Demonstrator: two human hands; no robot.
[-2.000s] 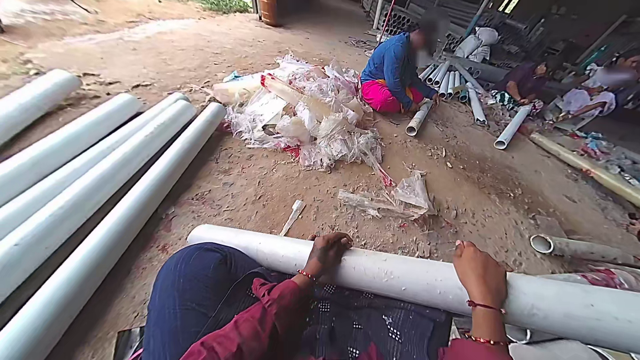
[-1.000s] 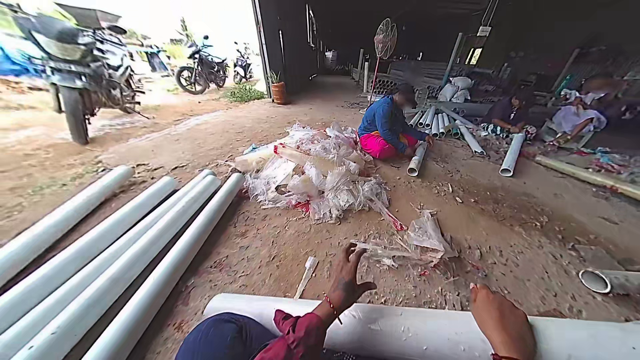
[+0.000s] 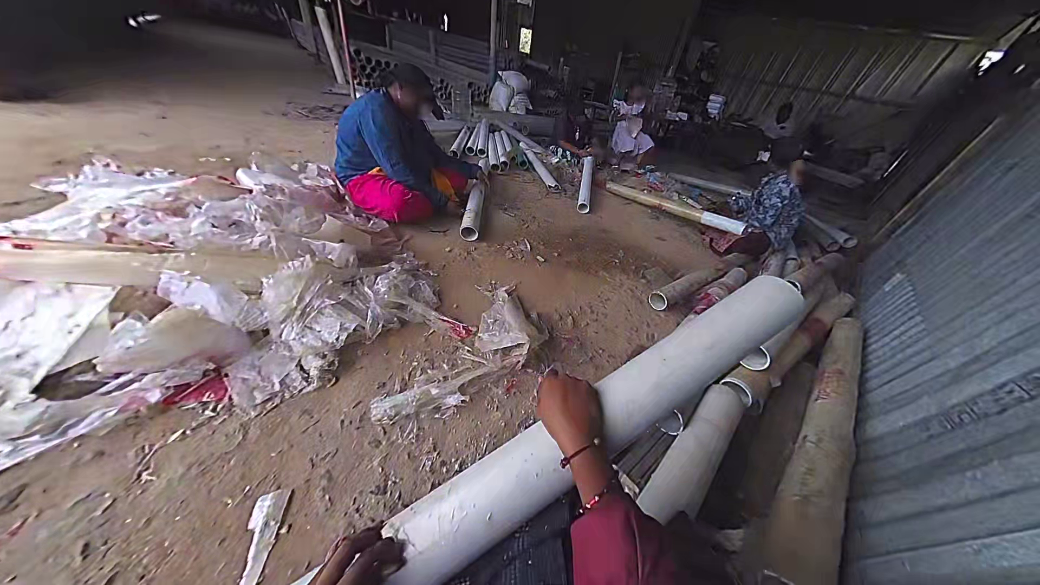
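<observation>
A thick white plastic pipe (image 3: 601,406) lies slantwise across my lap, its far end toward the upper right. My right hand (image 3: 570,410) rests on its upper side near the middle, fingers curled in; whether it grips or only presses is unclear. At the bottom edge, my left hand (image 3: 361,559) touches the pipe near its lower end, partly cut off by the frame. A flat pale strip (image 3: 264,532) lies on the dirt floor left of that hand.
Crumpled clear plastic film (image 3: 301,301) is heaped at left. A person in blue (image 3: 382,146) sits beyond it, holding a pipe (image 3: 474,213). Dusty pipes (image 3: 825,439) lie at right along a corrugated metal wall (image 3: 951,349). More people sit farther back.
The view has swung well to the right, bringing in the metal wall and dusty pipes. My left hand, raised with spread fingers a second ago, is now down at the pipe's near end.
</observation>
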